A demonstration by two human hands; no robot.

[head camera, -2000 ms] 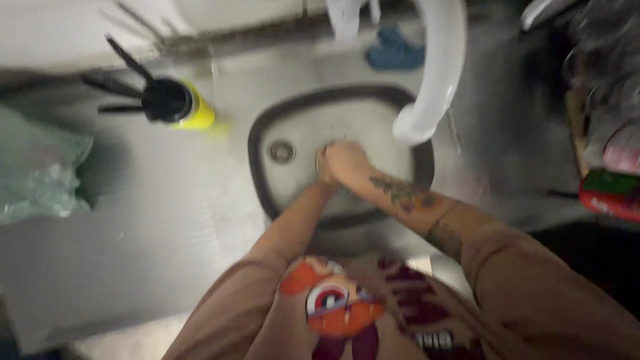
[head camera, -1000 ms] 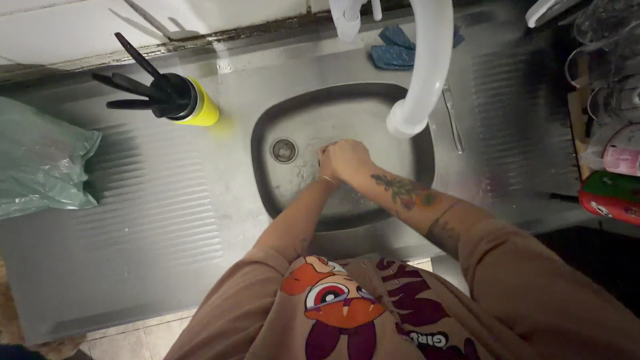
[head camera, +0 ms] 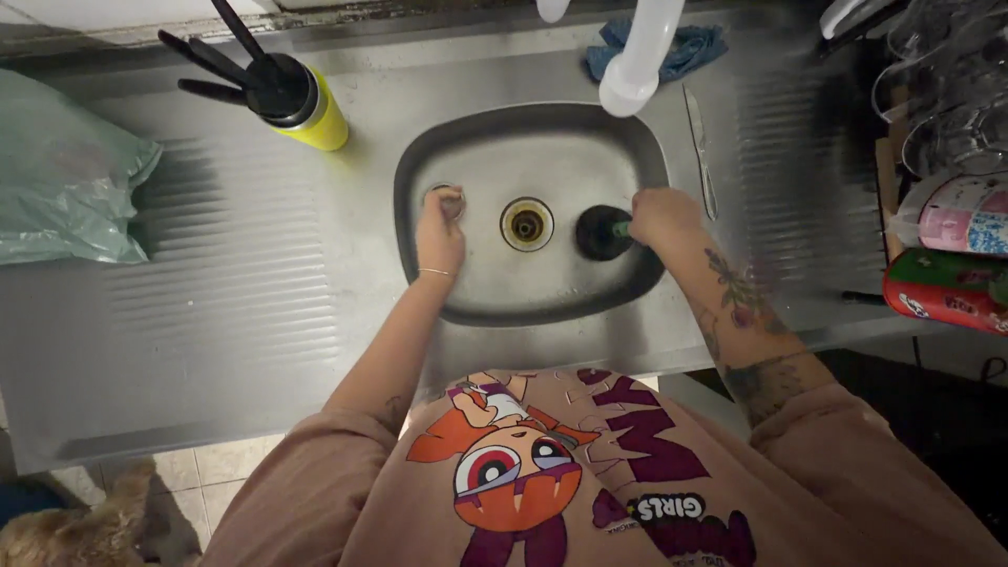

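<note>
In the steel sink basin (head camera: pixel 551 130), my left hand (head camera: pixel 442 236) is at the left wall, its fingers around a small round metal piece (head camera: pixel 451 205) that looks like a drain strainer. My right hand (head camera: pixel 665 216) grips the green handle of a plunger with a black rubber cup (head camera: pixel 602 233), tilted on its side near the basin's right wall. Between the hands lies the uncovered drain opening (head camera: pixel 527 225), with yellowish residue inside. The white faucet spout (head camera: pixel 636 67) hangs over the basin's back right.
A yellow container (head camera: pixel 319 122) of black-handled utensils and a green plastic bag (head camera: pixel 67 173) stand left. A blue cloth (head camera: pixel 677 51) and a table knife (head camera: pixel 700 153) lie behind and right of the basin. Glasses (head camera: pixel 957 110) and a red can (head camera: pixel 945 290) are at right. A furry animal (head camera: pixel 79 524) is at lower left.
My hands, together in the basin before, are now apart. My right hand is on the plunger, and the drain opening now shows without its strainer. The view has shifted.
</note>
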